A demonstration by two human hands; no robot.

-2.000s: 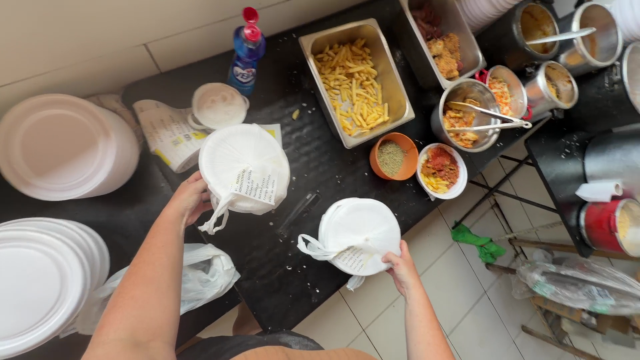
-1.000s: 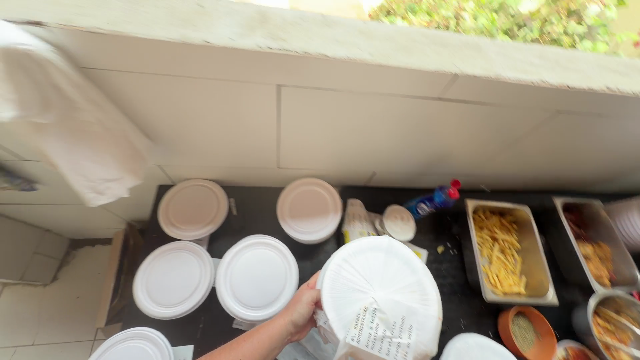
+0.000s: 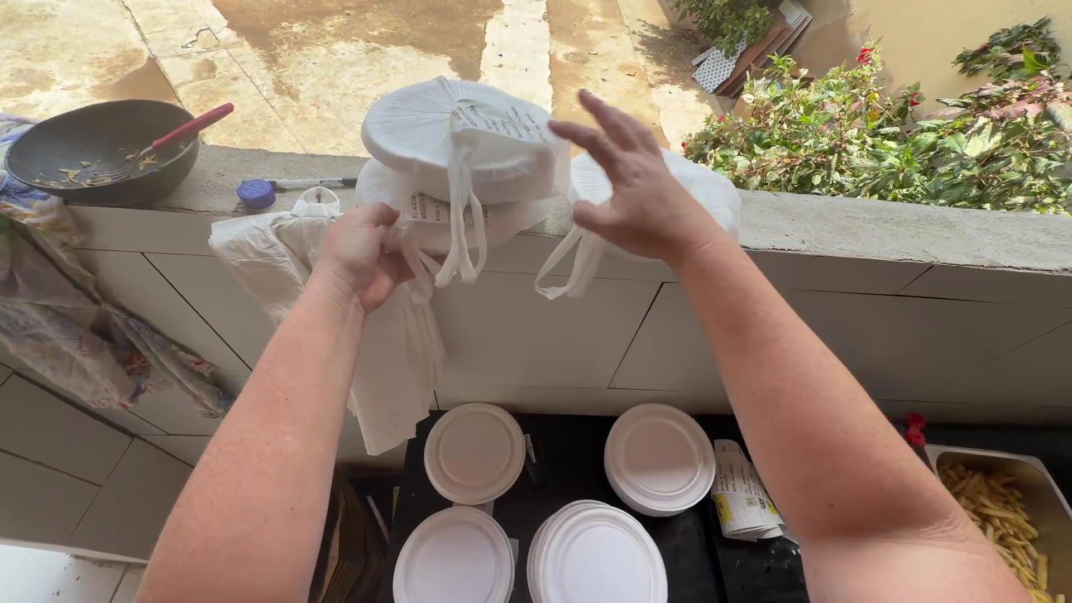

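Observation:
Two bagged round white containers stand one on the other on the concrete ledge, the upper one (image 3: 419,126) tilted over the lower one (image 3: 502,219). My left hand (image 3: 364,255) is at the lower left of this stack, fingers curled by the bag handles; whether it grips them is unclear. My right hand (image 3: 624,172), fingers spread, is raised just right of the upper container. Partly behind it, a further bagged container (image 3: 699,188) rests on the ledge, its handles hanging over the edge. Both upper bags of the stack bear printed writing.
A dark pan (image 3: 92,151) with a red-handled fork lies on the ledge's left, near a blue lid (image 3: 255,194) and a pen. White plastic bags (image 3: 385,368) hang down the tiled wall. Below, stacks of white lidded containers (image 3: 599,557) and a metal tray of fries (image 3: 997,502) stand on the black table.
The view has swung from the table up to the ledge. Two seconds ago each hand held a bagged container above the table; now both hands are up at the ledge.

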